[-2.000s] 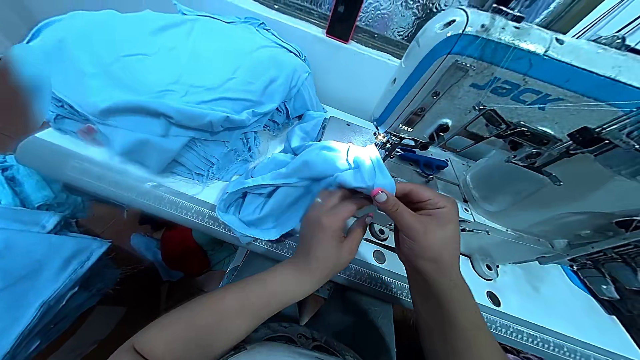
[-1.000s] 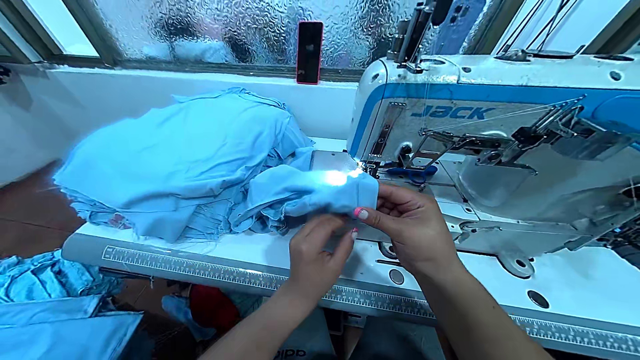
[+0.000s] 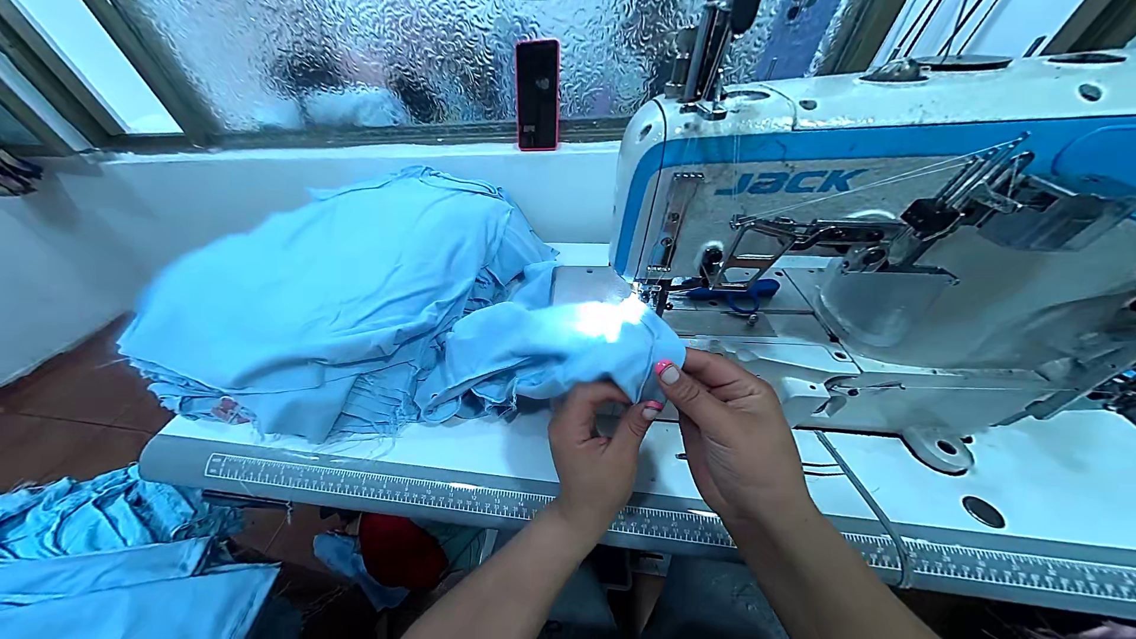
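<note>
A light blue fabric piece (image 3: 532, 346) lies on the bed of a Jack sewing machine (image 3: 887, 195), its right end just in front of the lit needle area. My left hand (image 3: 599, 444) pinches the fabric's near edge between thumb and fingers. Close on its right, my right hand (image 3: 737, 417) grips the fabric's right corner, thumb on top. The piece's left part lies against a large stack of light blue cut fabric (image 3: 328, 293) with frayed edges. Whether the fabric is under the presser foot cannot be told for the glare.
Behind the needle area lies a blue-handled tool (image 3: 750, 291). A phone (image 3: 538, 93) leans upright at the textured window. A measuring tape (image 3: 373, 484) runs along the table's front edge. More blue fabric (image 3: 115, 568) lies low at the left, near a red item (image 3: 399, 550).
The view has turned and levelled strongly since two seconds ago. Both hands have stayed on the fabric's right end near the needle area.
</note>
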